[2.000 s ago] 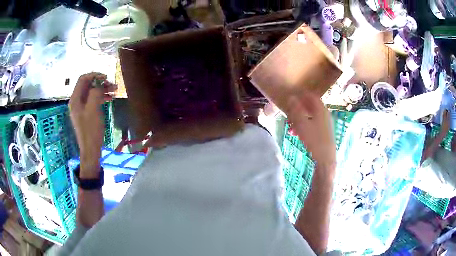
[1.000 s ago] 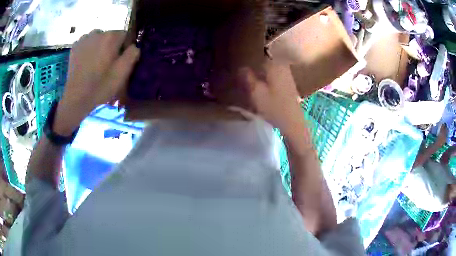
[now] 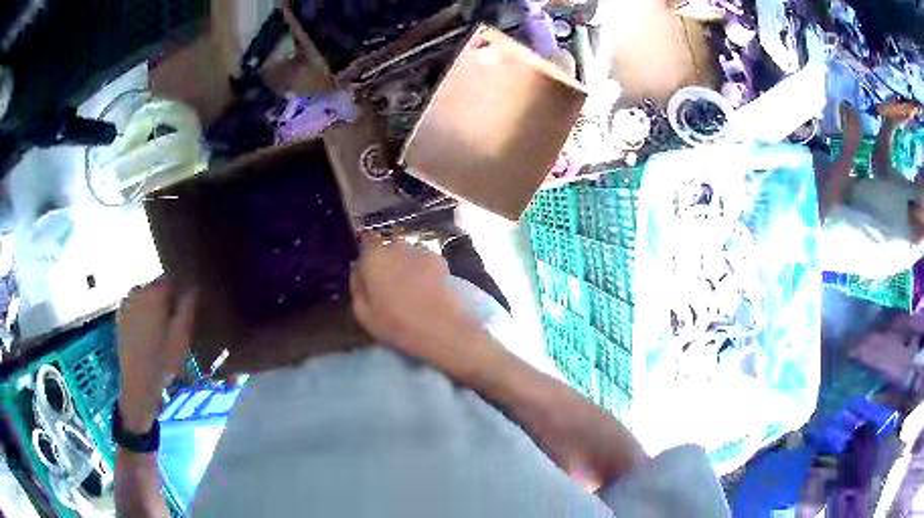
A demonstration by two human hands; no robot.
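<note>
A deep brown cardboard box stands open at my lap, tilted a little, with dark purple content and small shiny specks inside. My left hand is at the box's left side, its fingers on the wall. My right hand grips the box's right wall near its front corner. A shallow brown cardboard box lies tilted on the bench clutter to the right of the deep box; no hand touches it. Small parts in the deep box are too dark to tell.
A lined crate with white rings stands at right, beside a green basket. Another green basket with white rings and a blue crate are at lower left. A clear round ring lies on the bench. Another person's arms show at far right.
The view has turned. My right hand has left the box's inside and now holds its right wall. My left hand is lower on the left side. The shallow box now stands free of my hand.
</note>
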